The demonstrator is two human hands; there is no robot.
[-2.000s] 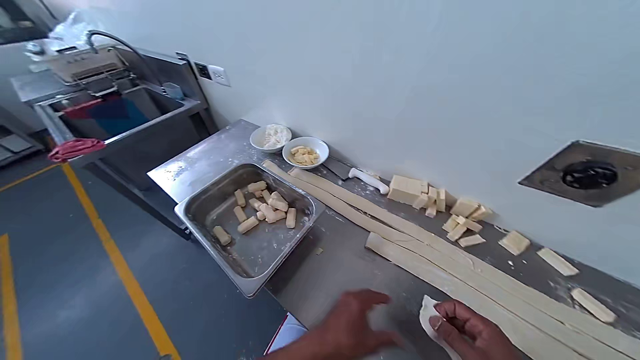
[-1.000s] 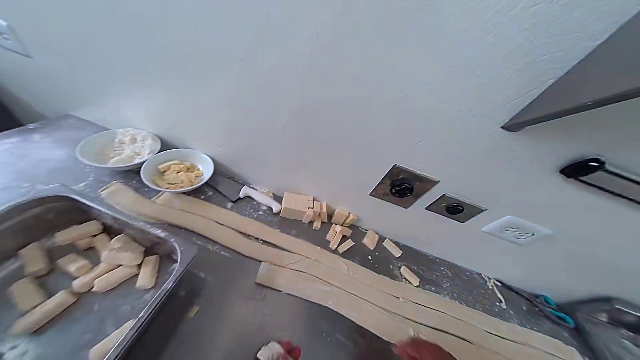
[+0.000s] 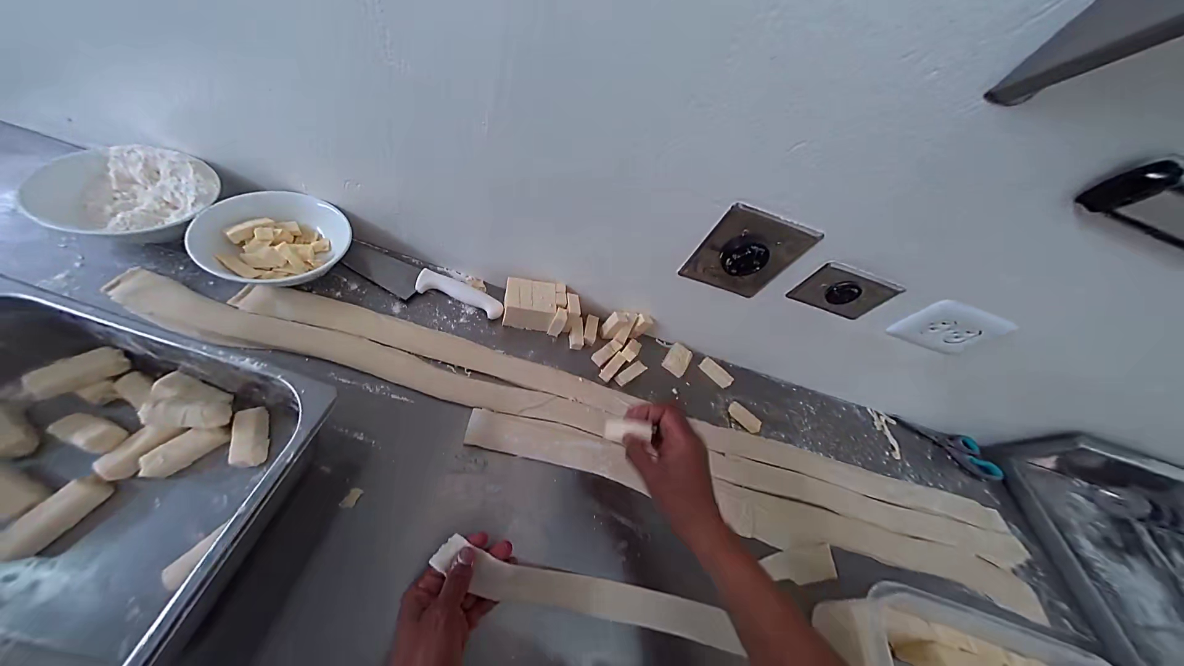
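Observation:
My left hand point(image 3: 449, 592), low in the view, pinches the end of a dough strip point(image 3: 601, 597) with a pale piece at its tip; the strip runs right, passing behind my right forearm. My right hand point(image 3: 668, 453) holds a small pale stick point(image 3: 628, 429), apparently cheese, above the long flat dough strips point(image 3: 546, 437) on the steel counter. Behind them lie a cut cheese block point(image 3: 531, 304), several loose cheese sticks point(image 3: 677, 360) and a white-handled knife point(image 3: 460, 292). Wrapped dough rolls point(image 3: 185, 450) rest in a steel pan point(image 3: 298, 407) at left.
A bowl of flour point(image 3: 55, 199) and a bowl of cheese pieces point(image 3: 208, 236) stand along the wall. Scissors point(image 3: 967, 455) with teal handles lie at right, beside a floured metal tray point(image 3: 1064, 518). A clear plastic container point(image 3: 888, 597) stands at bottom right. Outlets are set in the wall.
My right hand now holds a pale stick over the strips. A dough strip now runs from my left hand across the front of the counter. The view has swung right since the earliest frame.

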